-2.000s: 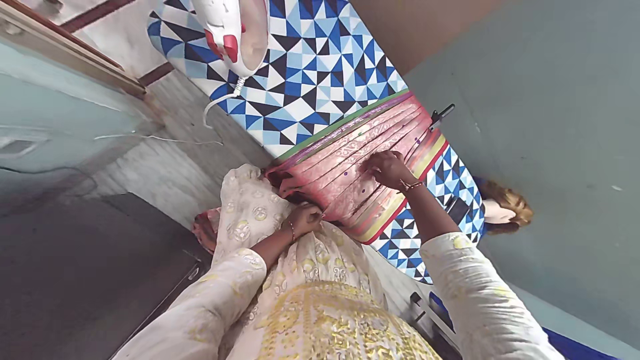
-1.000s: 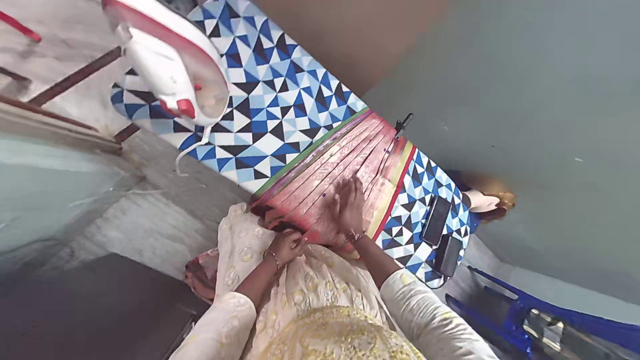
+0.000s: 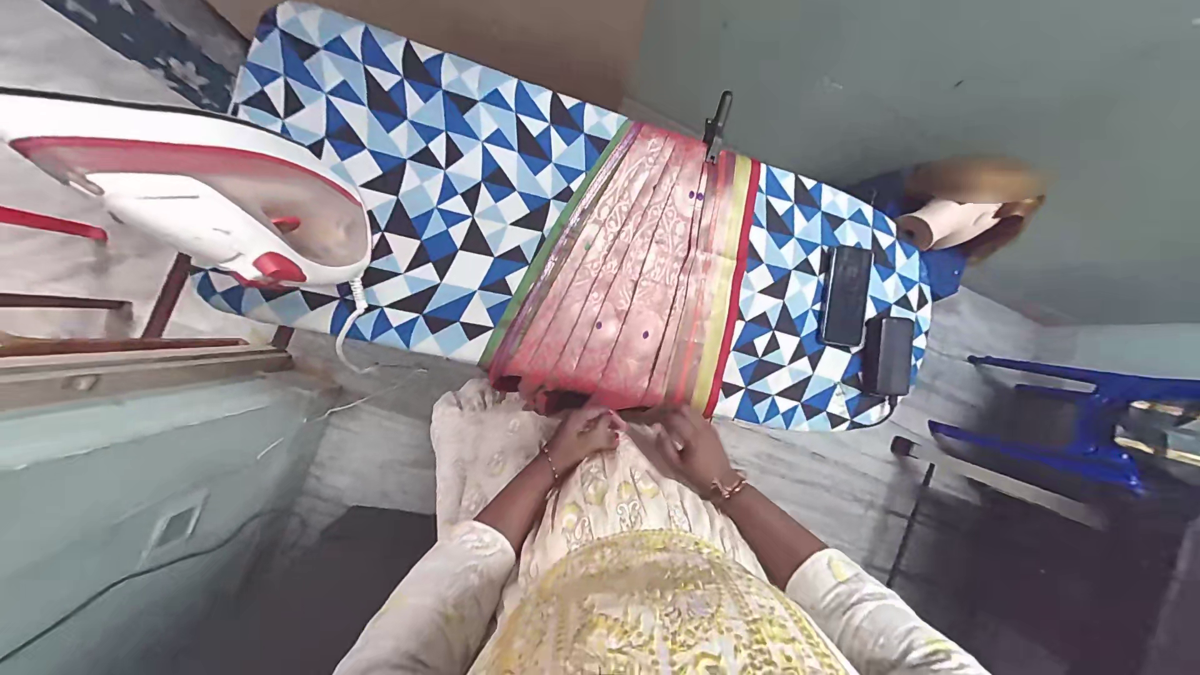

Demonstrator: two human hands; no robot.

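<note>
A pink patterned fabric (image 3: 619,272), laid in narrow pleats with green, yellow and red borders, lies across an ironing board (image 3: 450,169) covered in blue, black and white triangles. A black clip (image 3: 717,128) grips its far edge. At the near edge, where the cloth hangs over the board, my left hand (image 3: 583,439) pinches the fabric with bent fingers. My right hand (image 3: 689,448) is just right of it at the same edge, fingers partly bent; whether it grips the cloth is unclear. A white and red steam iron (image 3: 216,206) is at the board's left end.
Two black devices, one (image 3: 847,297) beside another with a cable (image 3: 889,356), lie on the board's right end. The iron's white cord (image 3: 349,337) hangs off the near edge. A blue plastic chair (image 3: 1059,422) stands at right, and a blurred brown-haired mannequin-like object (image 3: 975,202) is beyond the board.
My right hand has come back from the top of the pleated fabric to its near edge, beside my left hand. The view has shifted, with the iron now larger at the left.
</note>
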